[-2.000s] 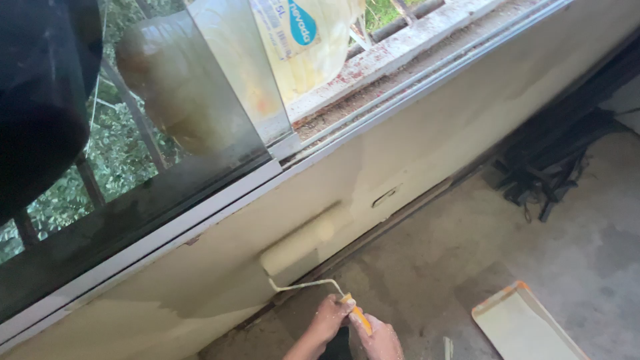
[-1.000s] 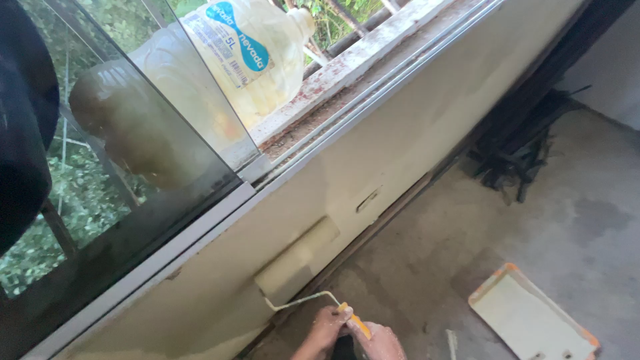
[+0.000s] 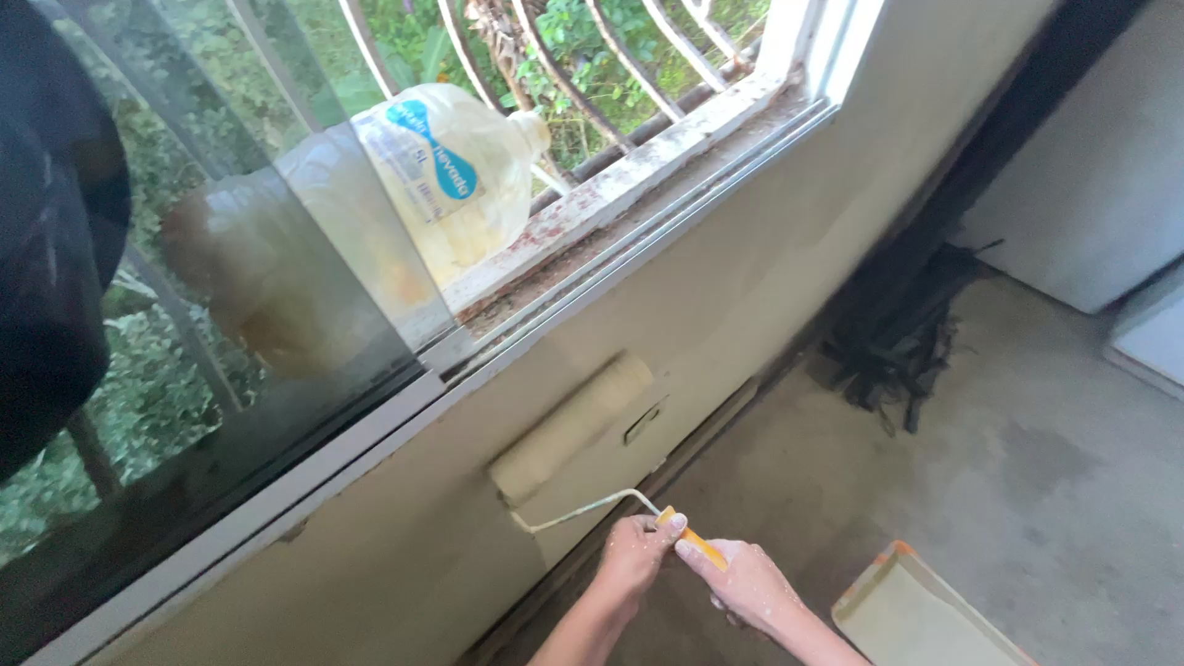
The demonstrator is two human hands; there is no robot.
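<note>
A paint roller (image 3: 572, 430) with a cream sleeve lies against the wall (image 3: 731, 305) below the window, slanting up to the right. Its bent wire frame leads down to an orange handle (image 3: 700, 548). My left hand (image 3: 638, 552) grips the upper end of this handle, near the wire. Just below it, my right hand (image 3: 745, 578) is closed around the lower part. Paint specks dot both hands. Right of the roller sleeve, a small rectangular outlet or slot (image 3: 645, 421) is set in the wall. Wet-looking darker paint shows around the sleeve.
A paint tray (image 3: 934, 615) with orange edges and cream paint stands on the floor at lower right. A large Nevada plastic bottle (image 3: 444, 176) lies outside the sliding glass, by curved bars. The metal window track (image 3: 638, 245) crosses above the roller. Dark strips (image 3: 897, 351) are heaped in the corner.
The view has shifted, now showing more of the window's right side. Against the wall, the roller has moved up nearer the window track, with both hands still on its handle.
</note>
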